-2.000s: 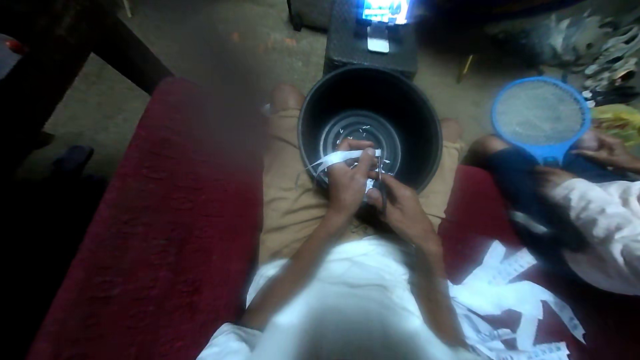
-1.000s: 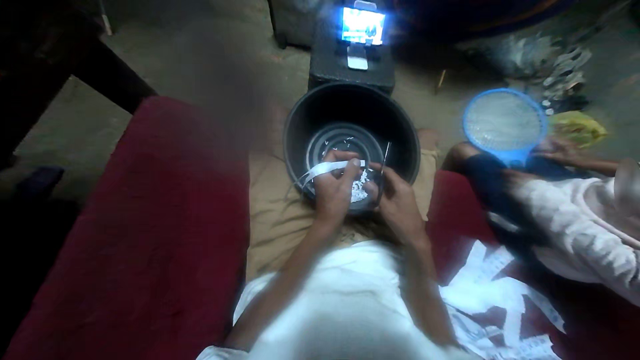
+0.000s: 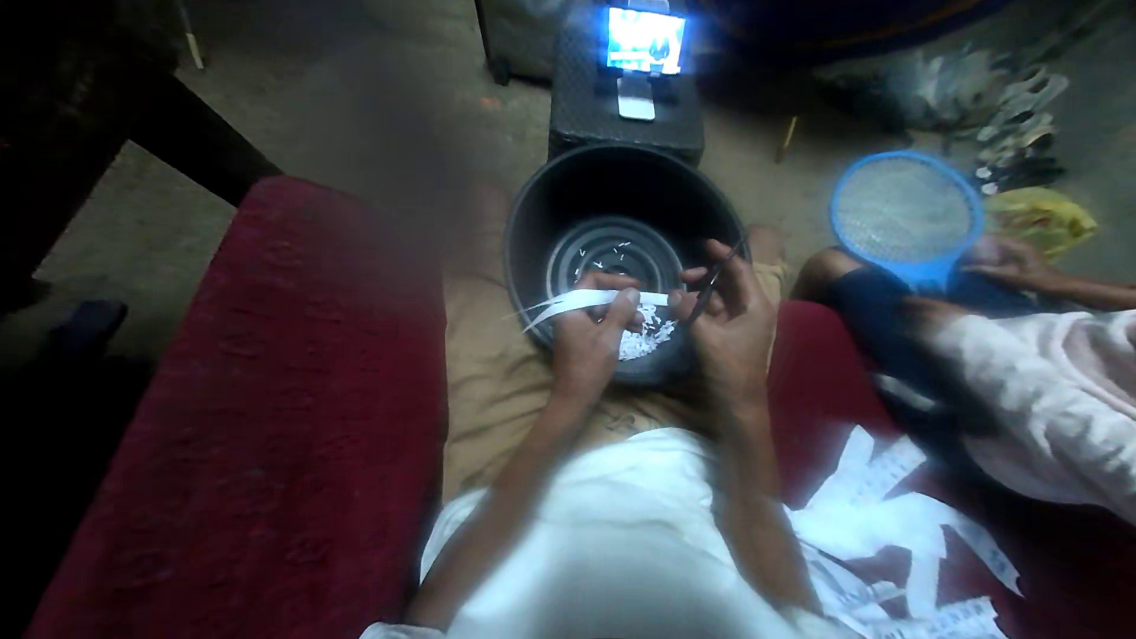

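Over a dark round bucket (image 3: 532, 191) between the knees, my left hand (image 3: 596, 324) pinches several narrow white paper strips (image 3: 577, 302) whose ends fan out to the left. My right hand (image 3: 732, 315) holds a pair of dark scissors (image 3: 714, 282), tilted up, and its fingertips touch the right end of the strips. Small white paper clippings (image 3: 646, 337) lie heaped at the near side inside the bucket, with a few scattered on its bottom.
Cut paper strips (image 3: 887, 524) lie on the red seat at the right. A person beside me holds a blue racket (image 3: 907, 217). Beyond the bucket, a lit phone (image 3: 645, 41) stands on a dark box (image 3: 577, 115). A red cushioned armrest (image 3: 293, 399) is at the left.
My right hand has shifted its hold, and its fingertips now meet the strip's right end with the scissors tilted. The heap of clippings shows more fully. The view has shifted slightly.
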